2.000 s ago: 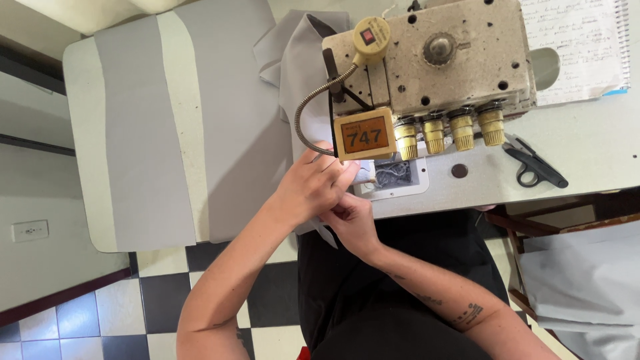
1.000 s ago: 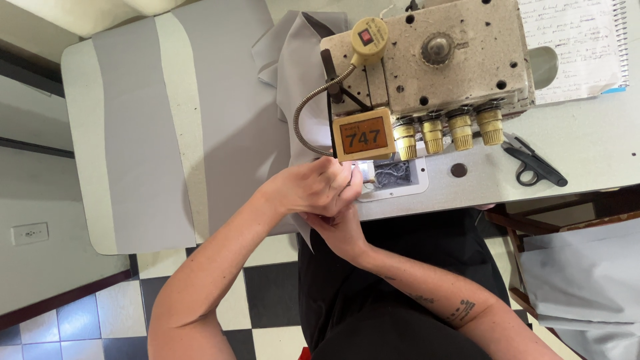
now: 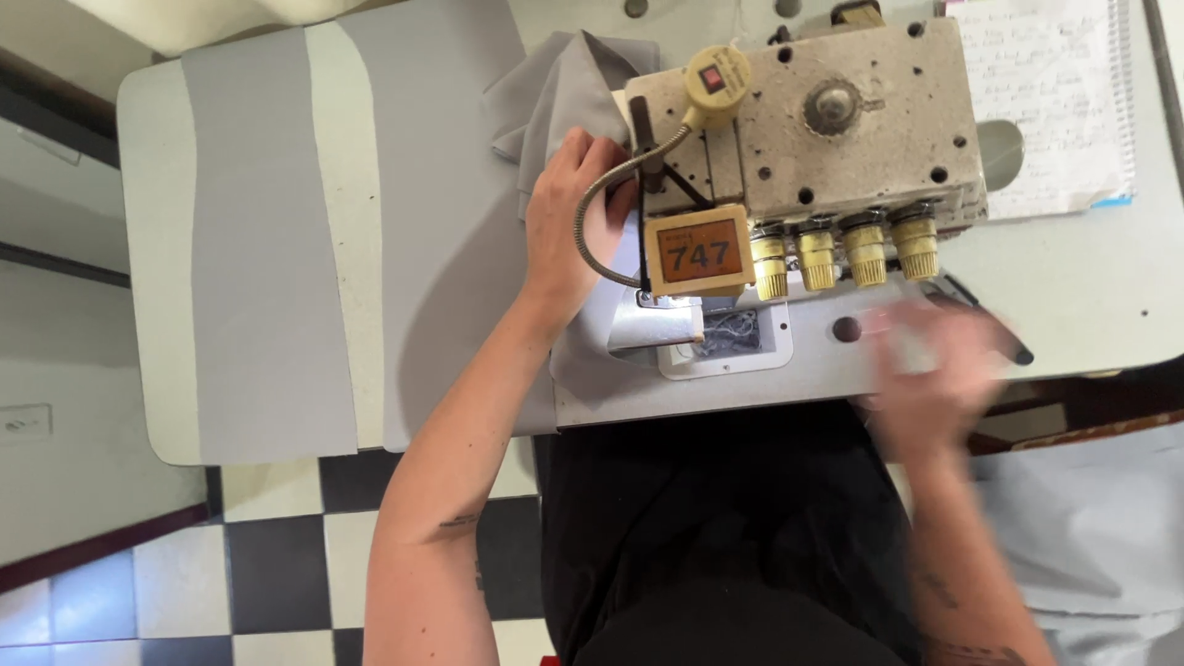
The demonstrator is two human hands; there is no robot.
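An overlock sewing machine (image 3: 832,111) with several yellow tension knobs stands on the light table. My left hand (image 3: 578,217) rests on the bunched grey fabric (image 3: 573,102) left of the machine head, its fingertips partly behind the lamp's flexible neck. Whether those fingers pinch the cloth cannot be told. More of this fabric runs down beside the lit metal cover and the open tray with thread scraps (image 3: 731,335). My right hand (image 3: 939,375), blurred, is over the table's front edge, covering part of the black-handled thread scissors (image 3: 990,324); its grip cannot be made out.
Flat grey fabric pieces (image 3: 259,259) lie on the table's left part. A spiral notebook with handwriting (image 3: 1045,111) is behind the machine at the right. Grey cloth (image 3: 1091,527) hangs over a wooden frame at the lower right. The machine's lamp (image 3: 717,83) sits on its head.
My hands were together in front of the machine. The left has moved up onto the bunched fabric, and the right has moved right to the scissors, which lay uncovered before.
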